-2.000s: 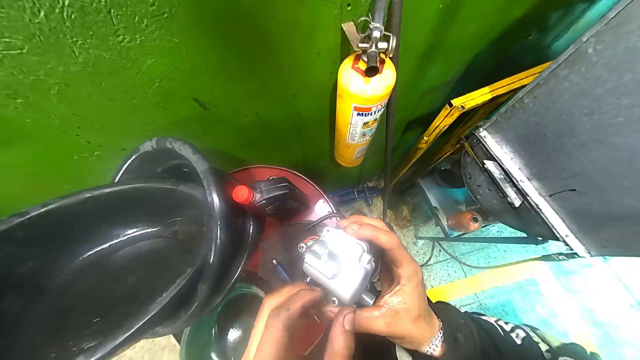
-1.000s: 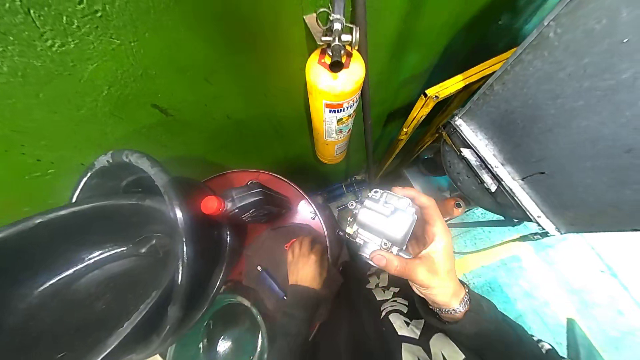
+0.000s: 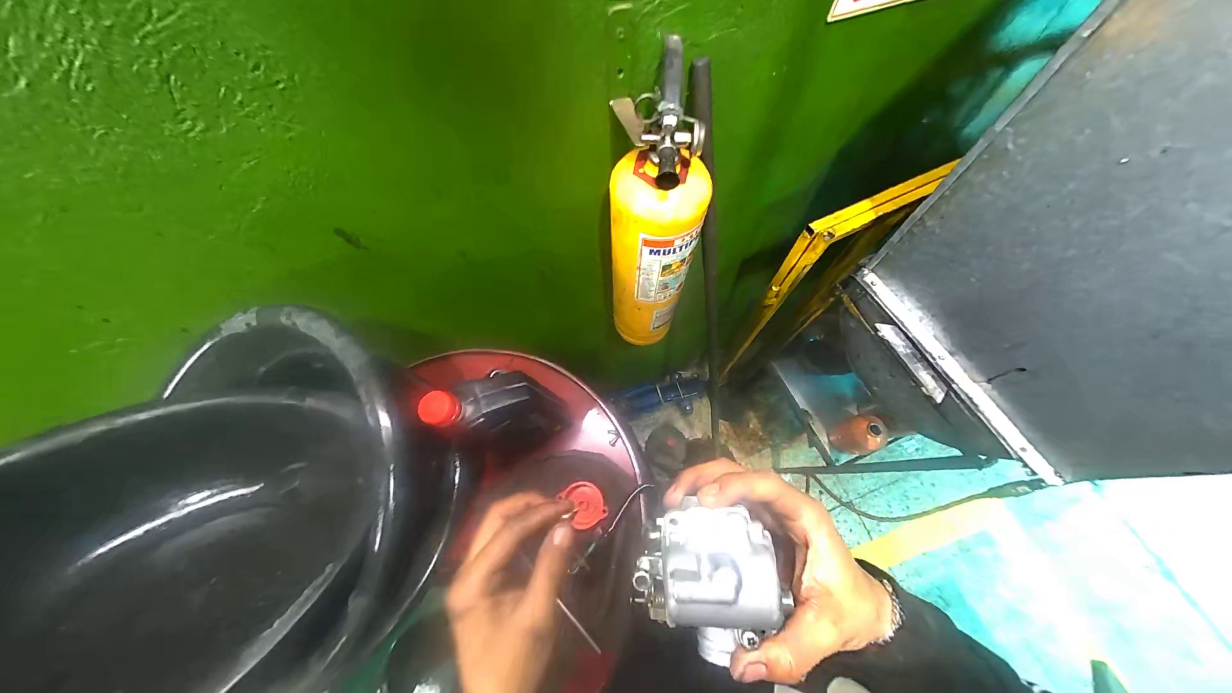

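My right hand [image 3: 808,577] grips a silvery metal carburetor [image 3: 722,568] at the lower middle, fingers over its top and thumb beneath it. To its left, my left hand [image 3: 515,587] is raised over the red drum, blurred, with thumb and forefinger close together; a tiny thing may be between the fingertips, too small to tell. Just beyond those fingertips shows a round red cap-like part [image 3: 583,505]. On the red drum top [image 3: 539,364] lies a dark plastic bottle [image 3: 510,404] with a red cap. A thin rod [image 3: 579,626] lies below my left fingers.
Large black plastic tubs [image 3: 221,510] fill the left side. A yellow fire extinguisher [image 3: 659,250] hangs on the green wall. On the right are a yellow metal frame [image 3: 866,212], a grey panel [image 3: 1088,250] and a small orange-brown container [image 3: 859,435] near the floor.
My left hand has risen from the drum top, where it was a second ago, and is nearer the camera. The carburetor has stayed in my right hand.
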